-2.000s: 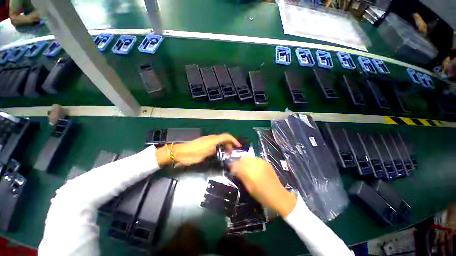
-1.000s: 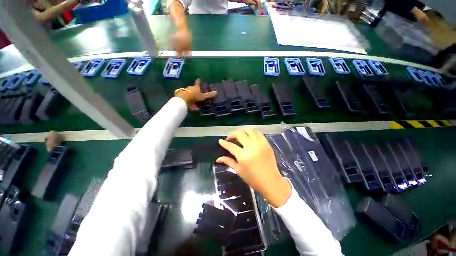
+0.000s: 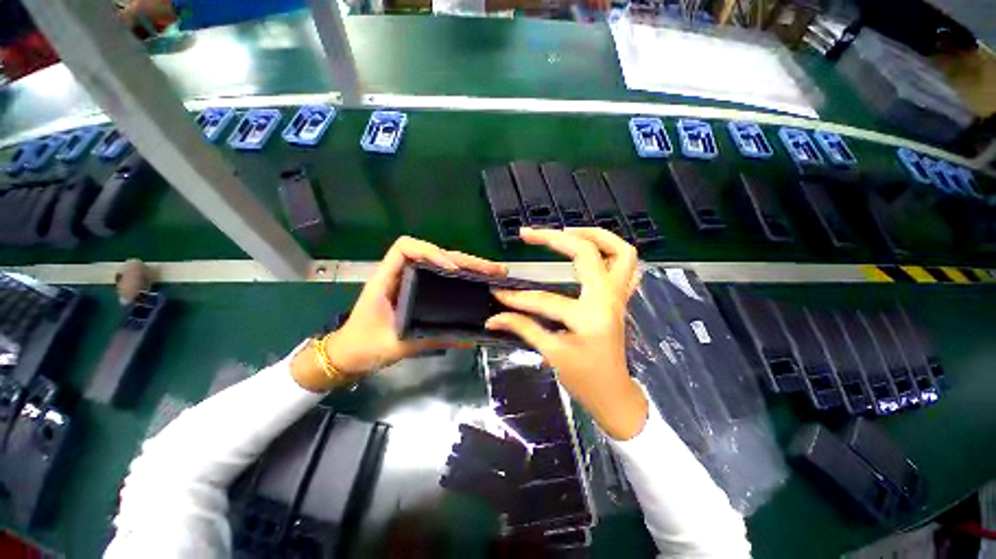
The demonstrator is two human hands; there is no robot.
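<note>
A black plastic housing is held level above the bench, its dark flat face towards me. My left hand grips its left end, with fingers along the top edge and the thumb below. My right hand is at its right part, thumb and a finger on the face, other fingers raised above the top edge. Whether a thin sticker lies under these fingers cannot be told. Below the hands lies a glossy sticker sheet, with a loose dark piece on its left side.
Clear bags of dark parts lie right of the sheet. Housings stand at right, lower left and far left. Behind the pale rail, the belt carries more housings and blue frames. A metal post rises at left.
My left hand has come back from the belt's row of housings and now holds a housing. My right hand has moved from above the sticker sheet onto that housing.
</note>
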